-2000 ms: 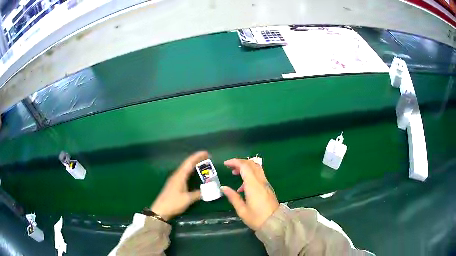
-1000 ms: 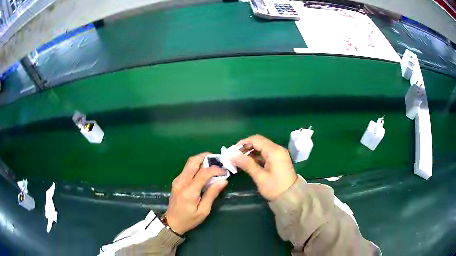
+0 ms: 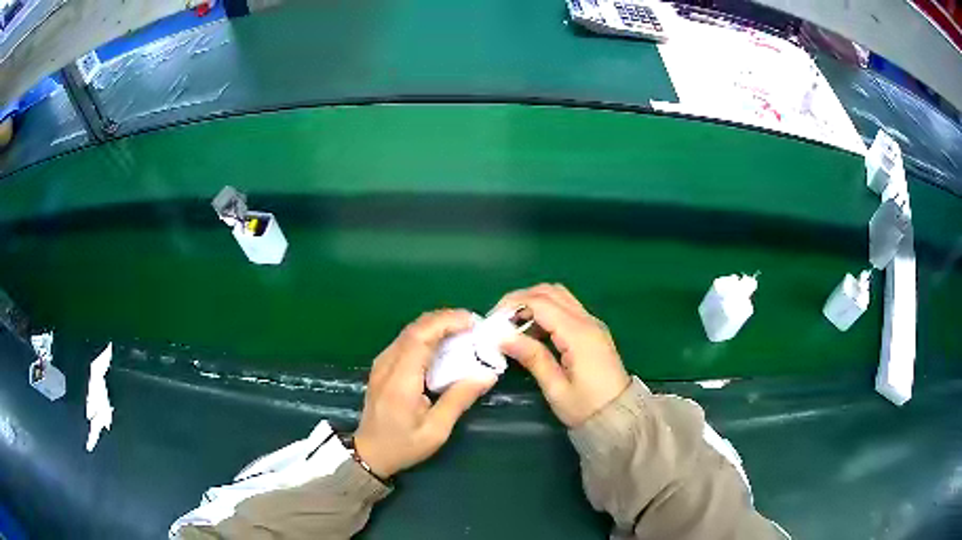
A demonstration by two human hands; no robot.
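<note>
My left hand (image 3: pixel 409 392) holds a white charger housing (image 3: pixel 456 362) above the near edge of the green belt. My right hand (image 3: pixel 566 353) grips the white plug cover (image 3: pixel 494 335) by its pin end and holds it against the housing's open end. A narrow dark gap shows between cover and housing. The pins are partly hidden by my right fingers. An open charger housing (image 3: pixel 261 238) lies on the belt at left, yellow and dark parts showing, its grey-white cover beside it.
Closed chargers lie on the belt at right (image 3: pixel 728 307), one near the white guide strip (image 3: pixel 898 316) and others along it. Another open housing (image 3: pixel 46 378) and a torn white scrap (image 3: pixel 98 399) lie on the near ledge at left. A calculator (image 3: pixel 620 17) and record sheet (image 3: pixel 754 79) lie on the far ledge.
The plug cover has come down onto the housing, whose inside no longer shows. The belt's open housing and closed chargers have moved right in view. The camera view has shifted too.
</note>
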